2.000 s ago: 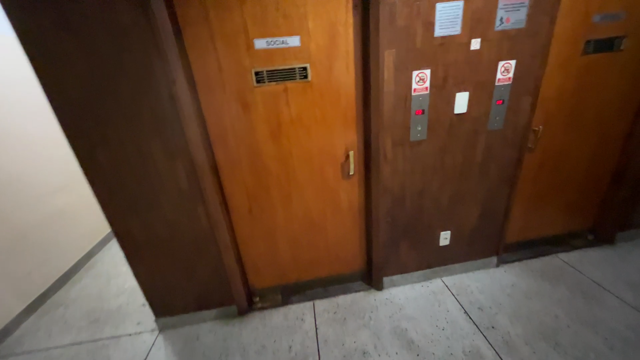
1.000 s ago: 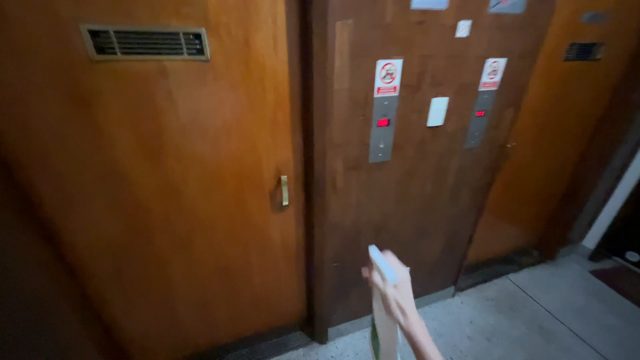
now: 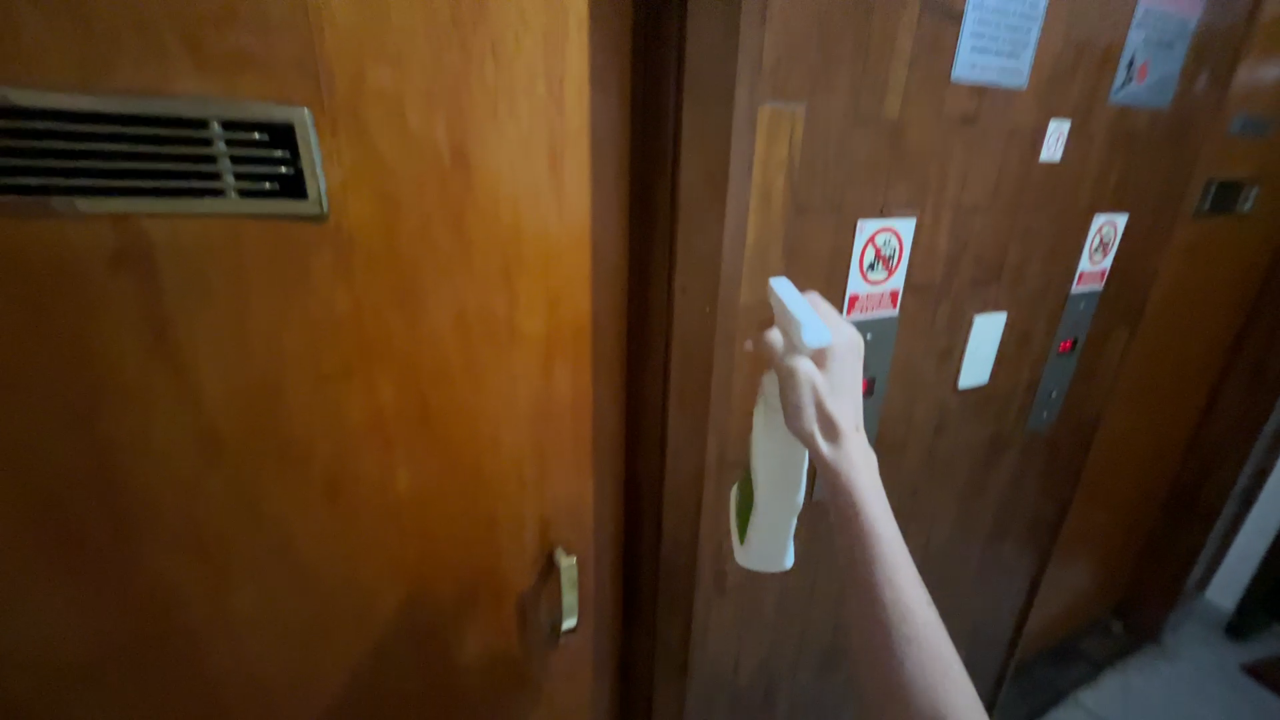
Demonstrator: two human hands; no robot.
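My right hand [image 3: 825,375] grips a white spray bottle [image 3: 775,490] by its neck, just below the pale trigger head. The bottle hangs upright in front of the dark wood wall panel, with a green patch on its left side. Behind the hand is a metal elevator call panel [image 3: 877,350] with a red display, partly covered by the hand. Above that panel a red and white prohibition sign [image 3: 881,262] is fixed. My left hand is out of view.
An orange-brown wooden door [image 3: 420,400] with a brass handle [image 3: 567,592] and a metal vent grille [image 3: 165,155] fills the left. Farther right are a white wall plate [image 3: 982,350], a second call panel [image 3: 1062,360] and another wooden door [image 3: 1150,400]. Grey floor [image 3: 1140,680] shows at lower right.
My right hand, absent two seconds ago, came in at the bottom with the bottle and has risen toward the nearer call panel. The view has moved closer to the wall.
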